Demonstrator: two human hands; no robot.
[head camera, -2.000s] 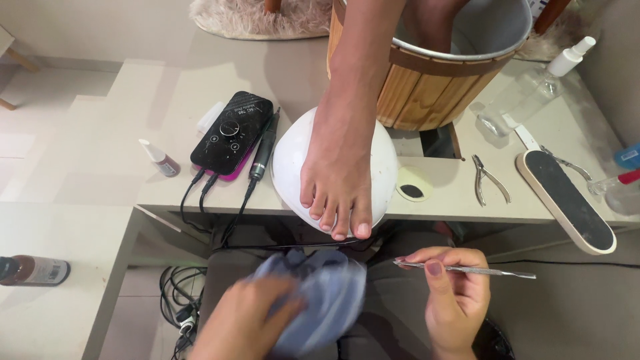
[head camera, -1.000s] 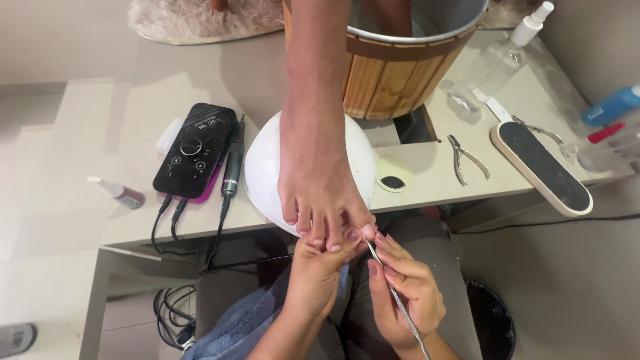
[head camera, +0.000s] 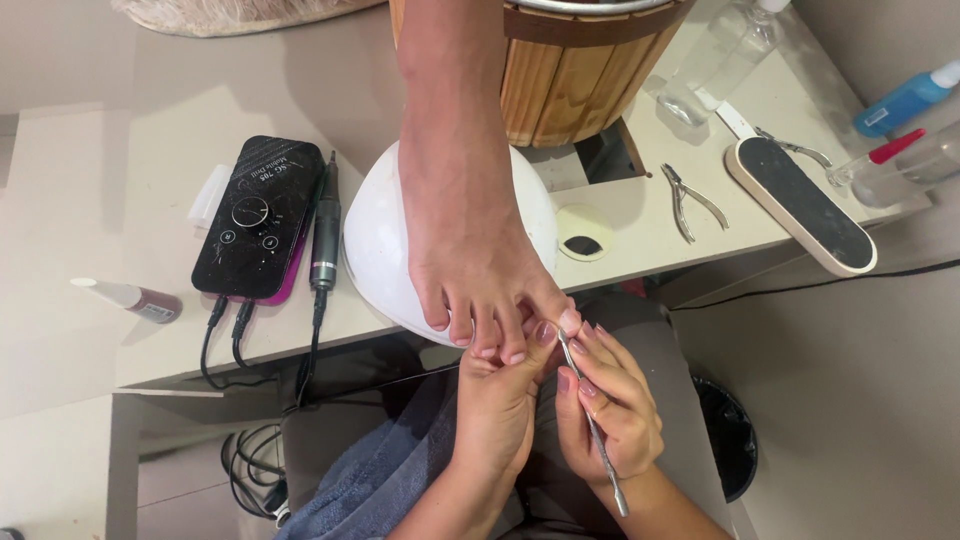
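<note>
Another person's bare foot (head camera: 472, 217) rests on a white dome-shaped footrest (head camera: 375, 240), toes toward me. My left hand (head camera: 499, 409) grips the big toe (head camera: 555, 304) from below, its thumb beside the nail. Between the thumb and fingers of my right hand (head camera: 611, 405) is a slim metal cuticle pusher (head camera: 596, 439), its upper tip touching the edge of the big toenail. A blue towel (head camera: 375, 472) lies over my lap, partly under my left forearm.
Left of the footrest lie an electric nail drill control unit (head camera: 259, 217), its handpiece (head camera: 325, 232) and a small bottle (head camera: 131, 298). To the right are cuticle nippers (head camera: 690, 201), a foot file (head camera: 806, 206) and clear bottles (head camera: 724, 60). Behind stands a wooden tub (head camera: 581, 82). Cables (head camera: 251, 469) hang below.
My left hand has let go of the blue towel and taken hold of the big toe. My right hand has brought the cuticle pusher to the toenail, where it stays.
</note>
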